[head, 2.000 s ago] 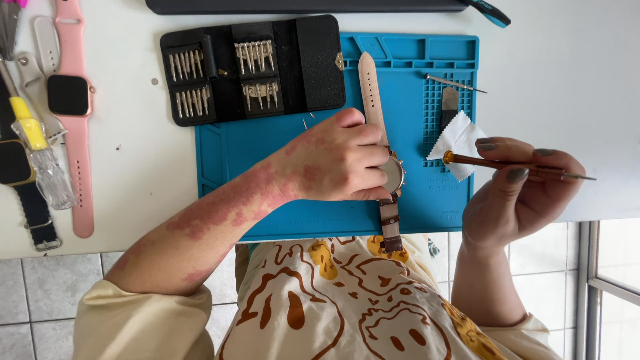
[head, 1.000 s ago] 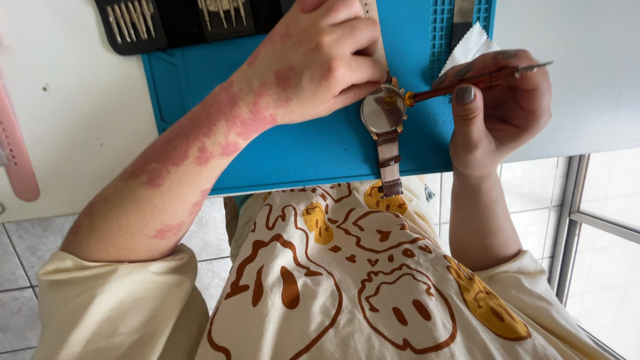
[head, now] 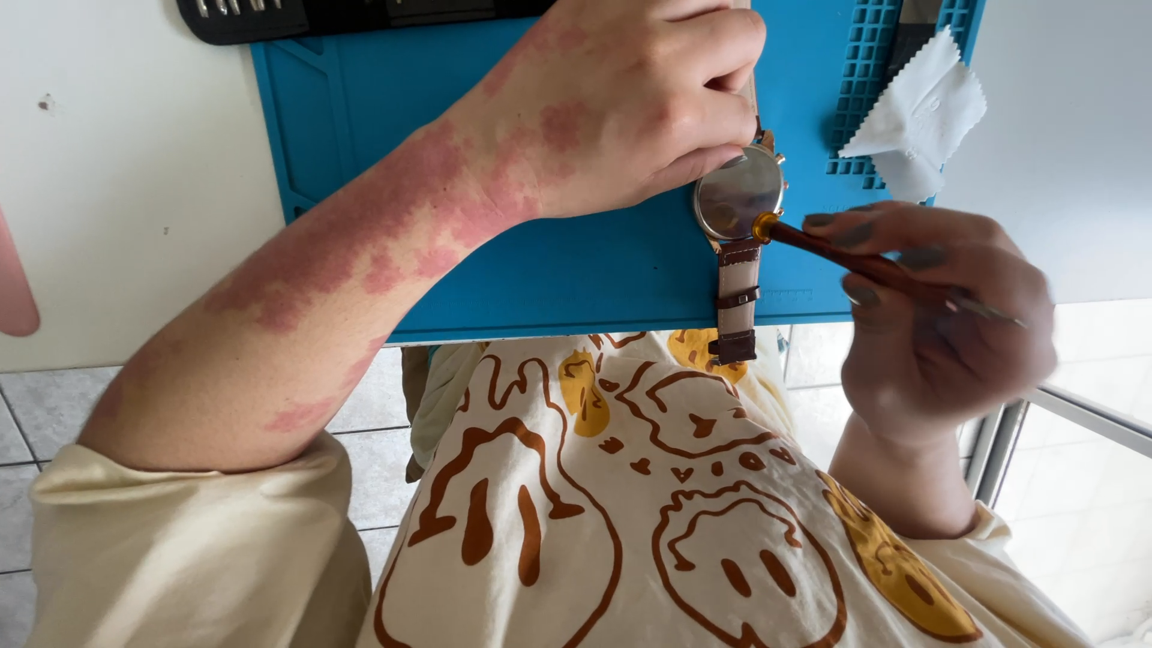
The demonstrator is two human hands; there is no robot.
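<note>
A wristwatch (head: 740,196) lies back side up near the front edge of the blue silicone work mat (head: 540,279). Its leather strap (head: 739,310) hangs toward me over the mat's edge. My left hand (head: 630,108) grips the far part of the watch, with a thumb on the rim of the case; its fingertips are partly hidden. In my right hand (head: 954,306) is a thin brown-handled screwdriver (head: 832,252), its amber end at the lower right of the watch case and its metal shaft pointing back to the right. Whether that end touches the case I cannot tell.
A white cleaning cloth (head: 922,117) with jagged edges lies on the mat's right side, over a dark strip. The black tool case (head: 346,16) with bits is at the top left. A pink watch band (head: 13,279) shows at the left edge of the white table (head: 135,180).
My right hand has brought the screwdriver's amber end from over the cloth to the watch case. My left hand stays on the watch. The view has moved closer and lower.
</note>
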